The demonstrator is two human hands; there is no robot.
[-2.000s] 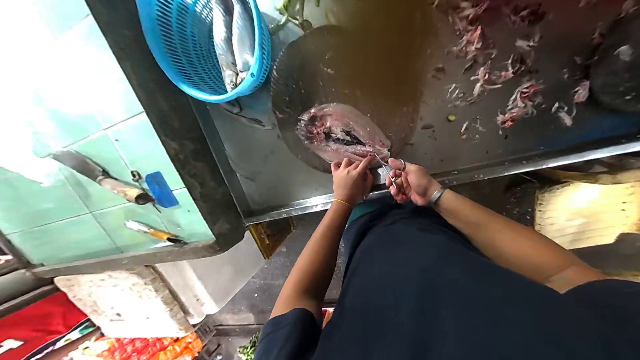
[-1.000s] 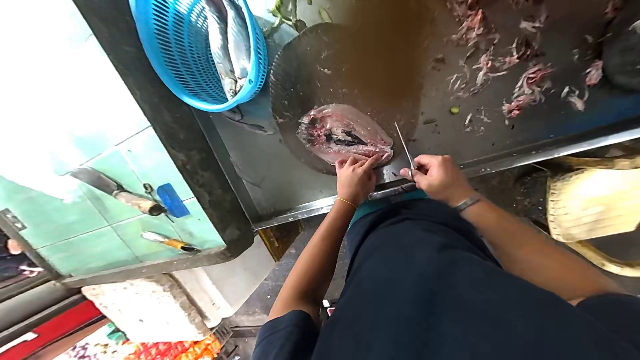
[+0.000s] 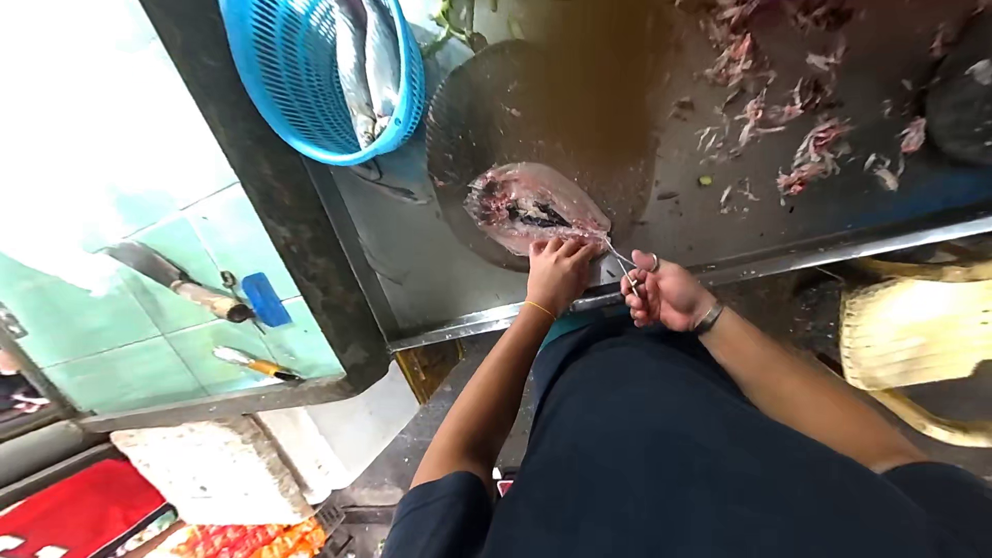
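A fish split open (image 3: 542,203), pinkish with a dark lining along its middle, lies flat on a round cutting board (image 3: 480,116) at the edge of a metal work surface. My left hand (image 3: 559,271) presses its fingers on the near edge of the fish, toward the narrow end. In my right hand (image 3: 663,291), just to the right and over the metal rim, is a slim metal tool with finger loops, apparently scissors or forceps (image 3: 620,260). Its tip touches the narrow end of the fish. The exact tip is too small to make out.
A blue plastic basket (image 3: 411,124) with whole silvery fish (image 3: 364,70) stands at the upper left. Fish scraps (image 3: 818,155) are scattered over the metal surface (image 3: 721,225) at right. A cleaver (image 3: 186,283) and a yellow-handled knife (image 3: 256,362) lie on green tiles (image 3: 186,333).
One second ago my right hand held the tool away from the fish, pointing up; now its tip is back at the narrow end. My left hand stays on the fish.
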